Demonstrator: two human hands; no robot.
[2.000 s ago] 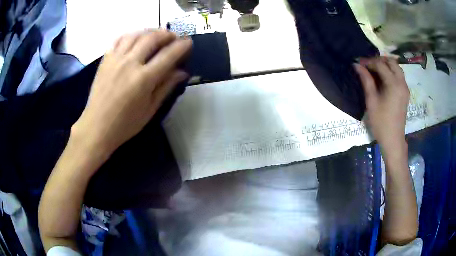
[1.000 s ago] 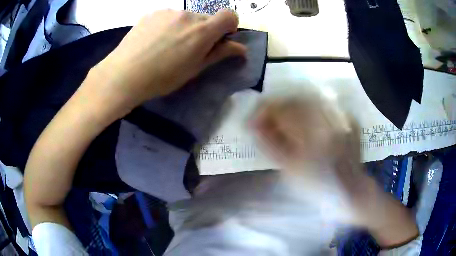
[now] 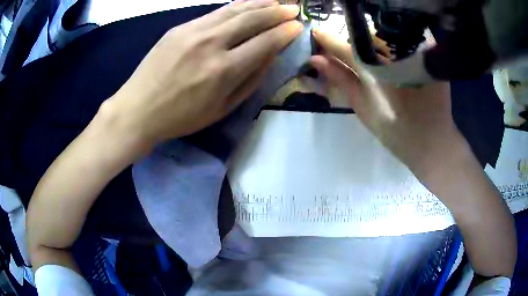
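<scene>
A grey-blue fabric panel (image 3: 179,199) lies with a wide dark navy panel (image 3: 63,98) and narrows up to the needle area at top centre. My left hand (image 3: 197,78) lies over the cloth, its fingertips holding it down just left of the needle; its thumb is hidden. My right hand (image 3: 405,115) holds the cloth's edge with thumb and finger just right of the needle, partly behind the machine head (image 3: 405,40). The needle tip itself is hard to make out.
A white table edge with a printed measuring scale (image 3: 347,211) runs below the hands. A dark pointed piece (image 3: 477,121) lies beyond my right wrist. Blue basket parts (image 3: 440,260) show below the table. Light blue and navy cloth is heaped at upper left.
My right hand has moved up and left to the cloth at the needle. My left hand stays on the cloth, fingertips slightly further right. The view has shifted, and the machine head now shows at top right.
</scene>
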